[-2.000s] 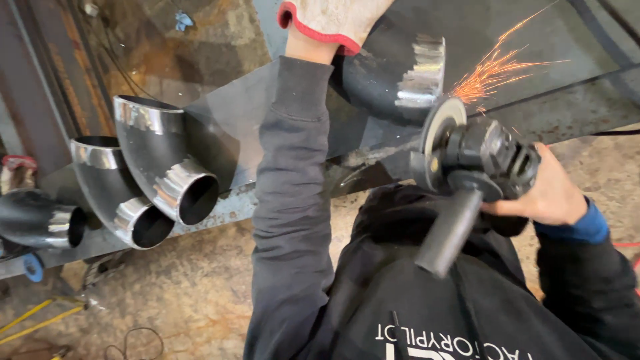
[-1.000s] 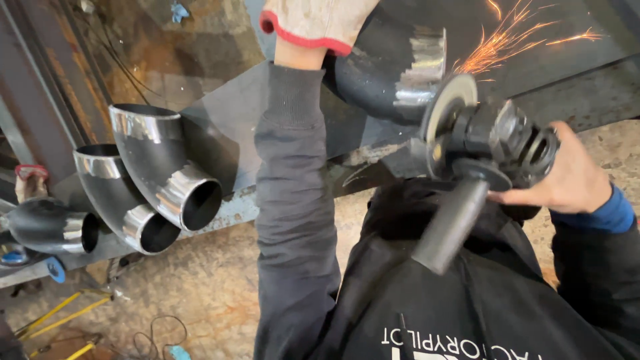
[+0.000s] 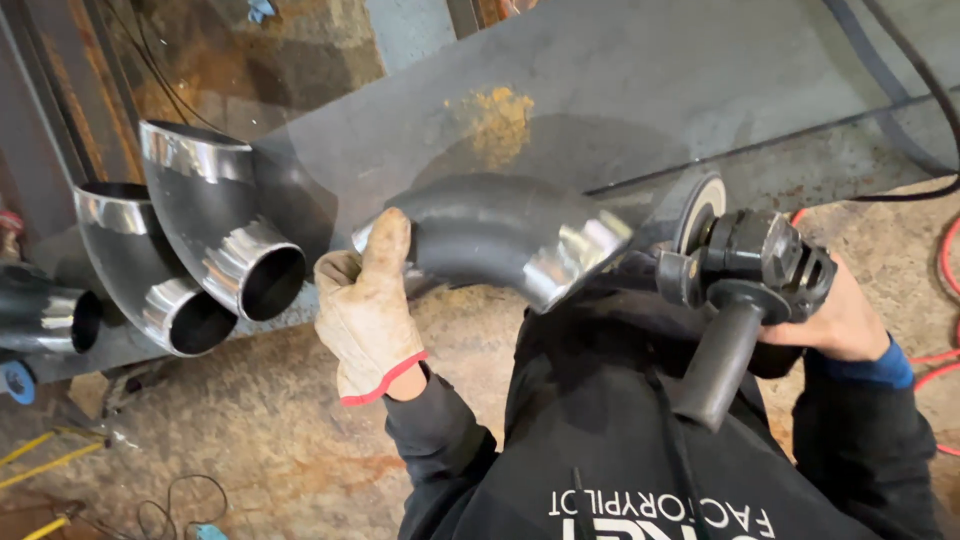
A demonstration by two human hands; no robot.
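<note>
My left hand [image 3: 373, 307], in a pale leather work glove with red trim, grips the left end of a black steel pipe elbow [image 3: 480, 225]. The elbow lies on the grey steel surface, and its right end has a shiny, ground band. My right hand [image 3: 844, 315], without a glove, holds an angle grinder [image 3: 757, 255] by its body. Beside the elbow's right end is the grinder's disc [image 3: 705, 206], apart from the metal, with no sparks in view. The side handle [image 3: 720, 360] points down toward my body, untouched by either hand.
Several elbows with shiny ends, such as one upright elbow [image 3: 199, 195], stand or lie at the left of the steel surface [image 3: 615, 75]. A black cable [image 3: 919, 67] crosses the upper right; a red hose [image 3: 949, 262] lies on the floor. Yellow bars [image 3: 52, 450] are at lower left.
The sparks seen in both earlier frames are gone. My left hand has moved down from the elbow's upper part to its left end, and the elbow has been turned.
</note>
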